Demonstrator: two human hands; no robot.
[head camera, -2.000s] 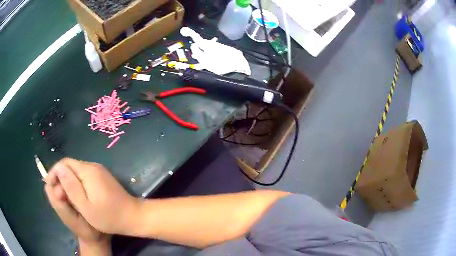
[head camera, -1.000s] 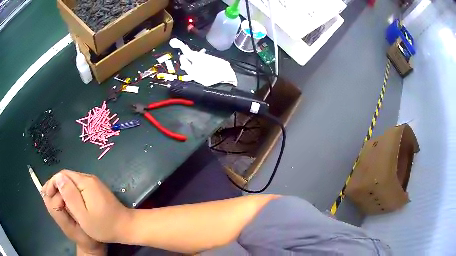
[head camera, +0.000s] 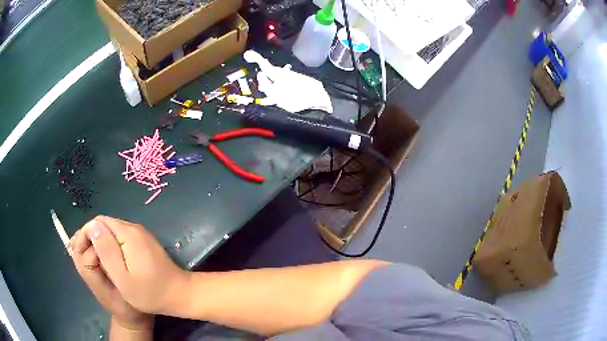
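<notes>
My right hand (head camera: 143, 266) is closed over my left hand (head camera: 100, 276) at the lower left, above the green mat. The two hands touch and their fingers are folded together. A slim cream stick with a dark tip (head camera: 60, 228) pokes out past the fingers on the left side. Which hand grips it cannot be told. Anything else between the palms is hidden. A pile of short pink sticks (head camera: 146, 160) lies beyond the hands, with a blue piece (head camera: 184, 160) at its right. Small black specks (head camera: 74, 174) are scattered to its left.
Red-handled side cutters (head camera: 229, 150) lie open beside a black corded cylinder (head camera: 299, 126). Behind are wired components (head camera: 192, 114), a white glove (head camera: 293, 86), cardboard parts boxes (head camera: 193, 70), a green-tipped bottle (head camera: 315, 40) and a spool (head camera: 346, 50). An open carton (head camera: 383, 173) stands beside the bench edge.
The camera view has shifted a little back and forth, moving the whole scene. My hands stay clasped together with the cream stick poking out. The bench items keep their places relative to each other.
</notes>
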